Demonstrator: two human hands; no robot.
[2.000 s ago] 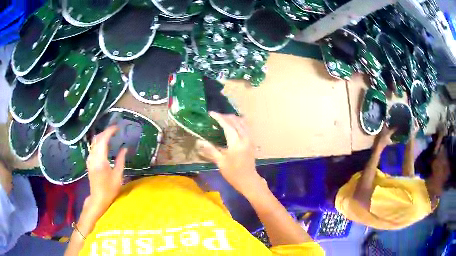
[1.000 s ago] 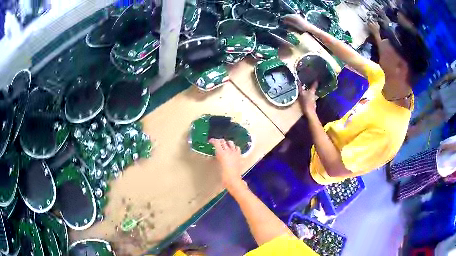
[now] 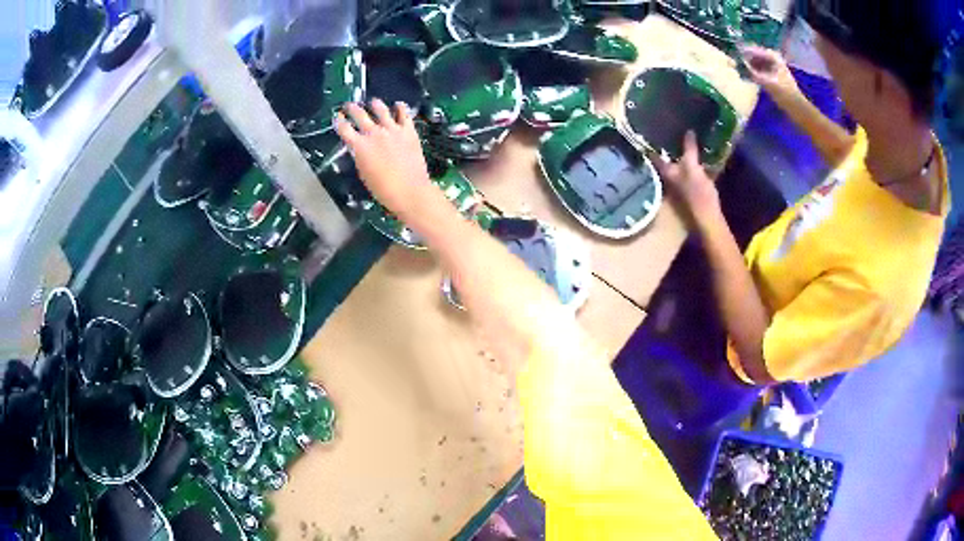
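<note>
My right hand (image 3: 386,143) is stretched far forward at the pile of green sewn pieces. Its fingers are apart, with the tips at the edge of a dark-centred piece (image 3: 389,82); no firm grip shows. A white-edged piece with a grey centre (image 3: 534,252) lies on the board, partly hidden under my right forearm. My left hand is not in view.
A metal post (image 3: 259,132) stands left of my hand. Stacked pieces (image 3: 262,317) and a heap of small green trims (image 3: 301,407) lie at left. Another person (image 3: 846,275) works at right, hand on a piece (image 3: 677,111). A blue crate (image 3: 777,491) holds small parts.
My right hand has left the green piece on the board and moved forward to the pile. A grey-centred piece now lies under my forearm. The view has shifted.
</note>
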